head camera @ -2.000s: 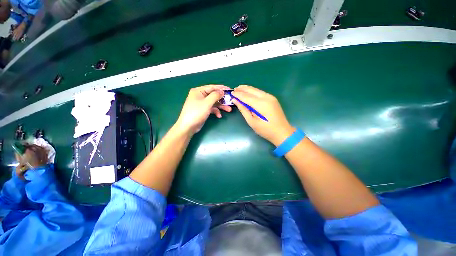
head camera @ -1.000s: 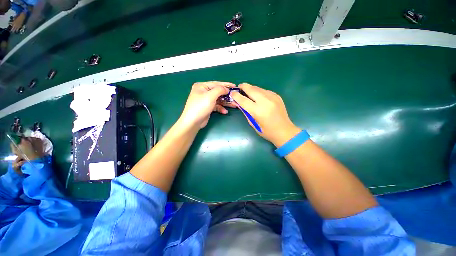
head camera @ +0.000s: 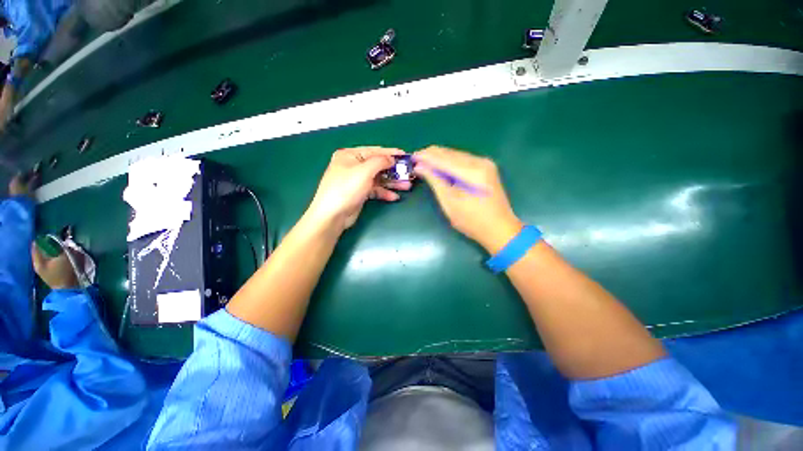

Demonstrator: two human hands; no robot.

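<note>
A small electronic module (head camera: 402, 168) with a whitish face is held above the green bench top. My left hand (head camera: 352, 187) grips it from the left between thumb and fingers, with fingertips below it. My right hand (head camera: 467, 189) is at the module's right side and holds a thin blue pen-like tool (head camera: 453, 181), blurred, its rear end pointing right. The tool's tip is at or near the module's right edge; contact cannot be told. A blue wristband (head camera: 514, 249) is on my right wrist.
A black box (head camera: 167, 273) with white paper (head camera: 163, 194) on top and a cable stands at left. A white rail (head camera: 352, 106) with a post (head camera: 568, 40) borders the conveyor, which carries several modules (head camera: 381, 55). A neighbouring worker's hand (head camera: 57, 264) and blue sleeves are at far left.
The tool has swung from steeply slanted to flatter in my right hand. The module's whitish face shows more. Conveyor modules have shifted left. The neighbour's arm at far left reaches toward the rail.
</note>
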